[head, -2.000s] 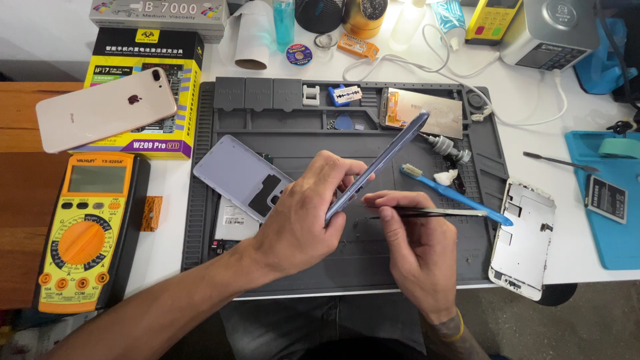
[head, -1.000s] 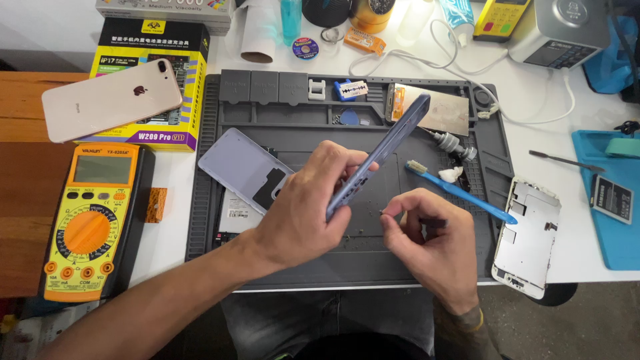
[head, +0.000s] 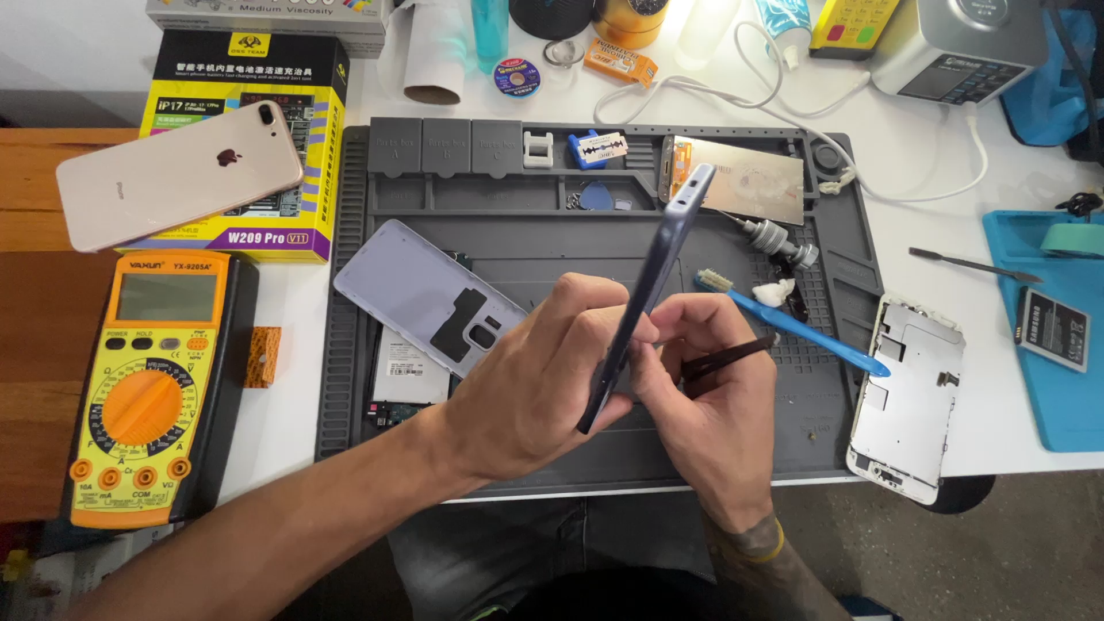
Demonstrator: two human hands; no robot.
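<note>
My left hand (head: 543, 371) grips a dark blue phone frame (head: 649, 285), tilted on edge above the grey repair mat (head: 552, 250). My right hand (head: 711, 379) has its thumb and forefinger against the frame's side, with dark tweezers (head: 729, 358) held in the curled fingers. What the fingertips pinch is hidden. Left of my left hand, a lilac phone back cover (head: 405, 280) lies partly over a white-labelled battery (head: 410, 366) and a green circuit board (head: 392, 416). A blue toothbrush (head: 802, 335) rests right of my right hand, its handle end over a white phone display assembly (head: 914, 405).
At the left are a yellow multimeter (head: 142, 388) and a pink-gold phone (head: 181, 177) on a yellow box (head: 323, 198). Behind lie a blade on a blue holder (head: 597, 150) and a metal-backed screen (head: 750, 181). A white cable (head: 923, 197) crosses the table; a Samsung battery (head: 1052, 328) sits right.
My right hand has moved left and up to the phone frame, its fingers now against it. The tweezers, extended to the right two seconds ago, now lie within its curled fingers.
</note>
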